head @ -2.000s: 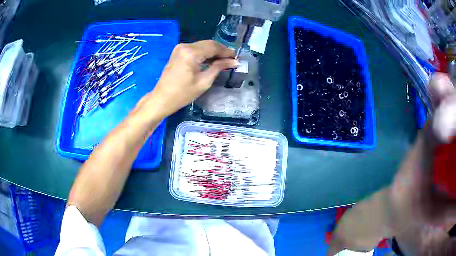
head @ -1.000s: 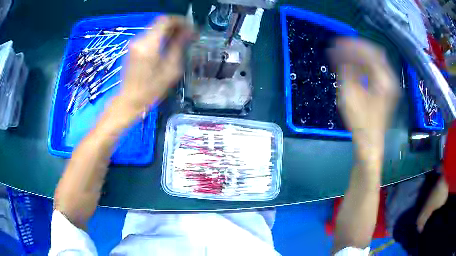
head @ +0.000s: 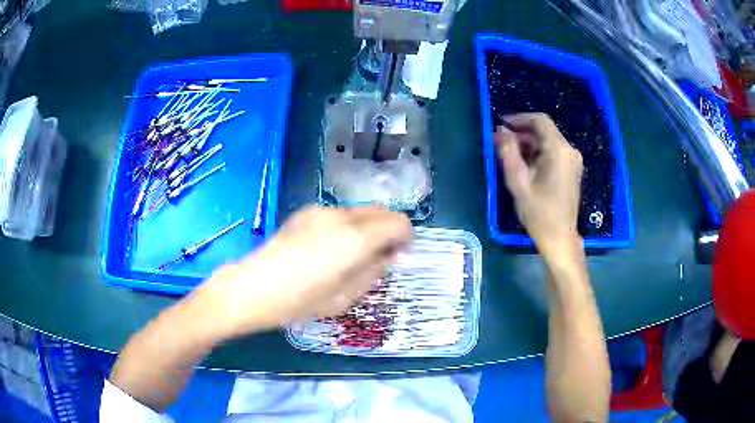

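My left hand is blurred over the upper left part of the clear box, which holds red-and-white rods. Its fingertips are bunched; whether they hold a rod is unclear. My right hand is over the right blue tray of small black rings. Its fingers are bent near the tray's left wall; I cannot tell whether they pinch a ring. The press ram stands above the fixture block, where no rod shows. The left blue tray holds piled rods and one separate rod.
The press head is at top centre, above the base plate. Stacked clear boxes stand at far left. Plastic bags lie at upper right. A person with a red cap is at the right edge.
My left hand has moved from the left tray's side to the clear box. My right hand, earlier at the far right, is now at the ring tray's left side. A separate rod now shows low in the left tray.
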